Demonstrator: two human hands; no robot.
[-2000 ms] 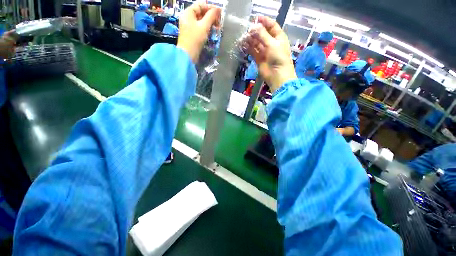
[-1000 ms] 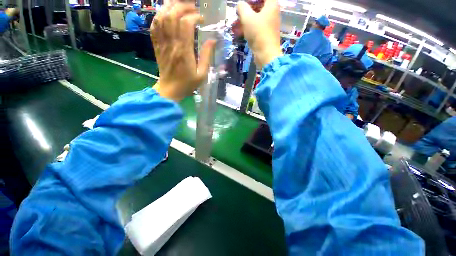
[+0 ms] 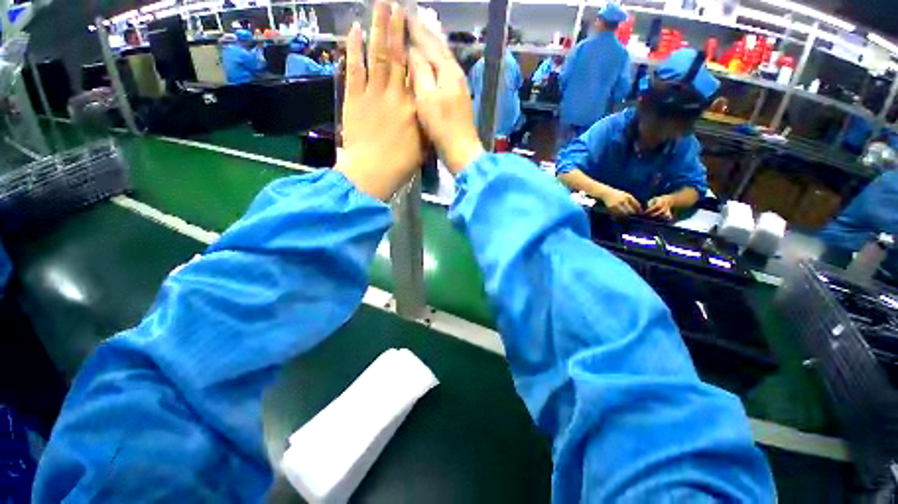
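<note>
My left hand is raised flat against the upper part of the grey metal post, its fingers extended and slightly apart. My right hand is beside it on the right, fingers straight, its edge touching or overlapping my left hand. Neither hand shows a held thing; what lies under the palms is hidden. A thick stack of white strips lies slantwise on the dark-green bench below, between my sleeves.
Stacked clear blister trays stand at right and far left. Across the line, a person in blue works over a black tray, near white bundles. A pale bottle stands at far right. The post rises from the bench's metal edge strip.
My hands have come together on the post; earlier they were apart, with crinkled clear material between them. That material no longer shows. The view has shifted, showing more of the person and black tray.
</note>
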